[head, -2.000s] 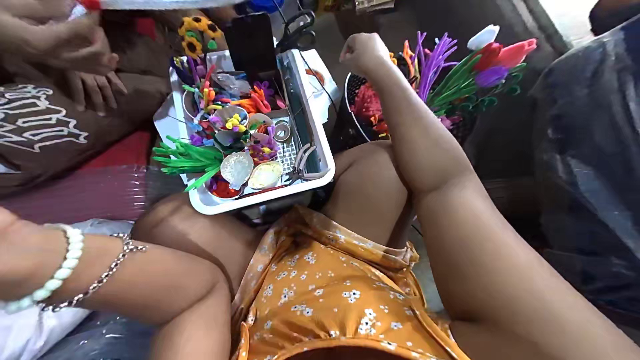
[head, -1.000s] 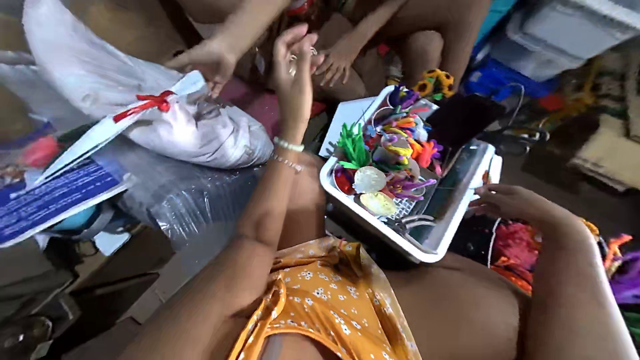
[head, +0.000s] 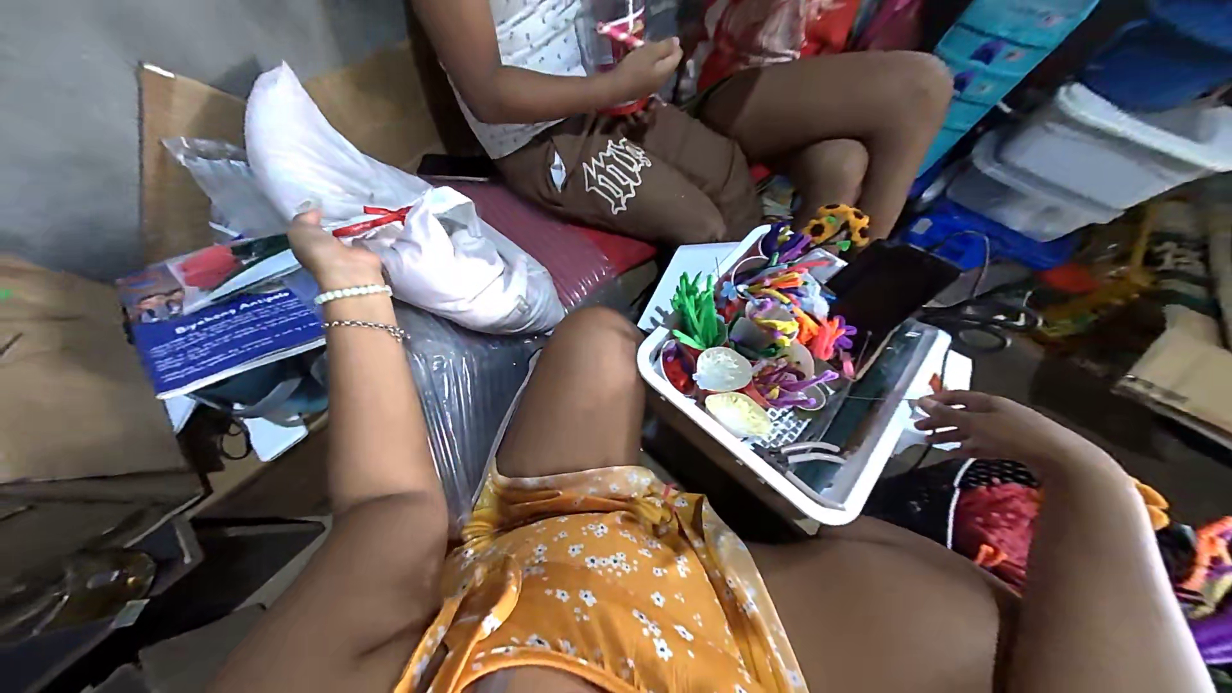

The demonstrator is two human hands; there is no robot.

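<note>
My left hand (head: 332, 252), with a beaded bracelet and a chain on its wrist, reaches to the upper left. It touches the area where a white cloth bundle (head: 462, 269) with a red ribbon (head: 373, 221) lies; its fingers are partly hidden, so its hold is unclear. At the right my right hand (head: 991, 423) is at the outer edge of a white plastic tray (head: 835, 510), fingers apart. The tray holds green pipe cleaners (head: 697, 310), other colourful pipe cleaners in cups, and pliers (head: 804, 454).
A person (head: 626, 164) sits cross-legged ahead, one hand at a clear container. A blue printed sheet (head: 226, 327) lies at the left beneath my wrist. Black scissors (head: 982, 322) lie right of the tray. Plastic bins (head: 1059, 173) stand at upper right, and a black basket (head: 929, 500) stands at lower right.
My left hand has moved left to the white bundle from its raised place near the other person. The view has swung left since the oldest frame.
</note>
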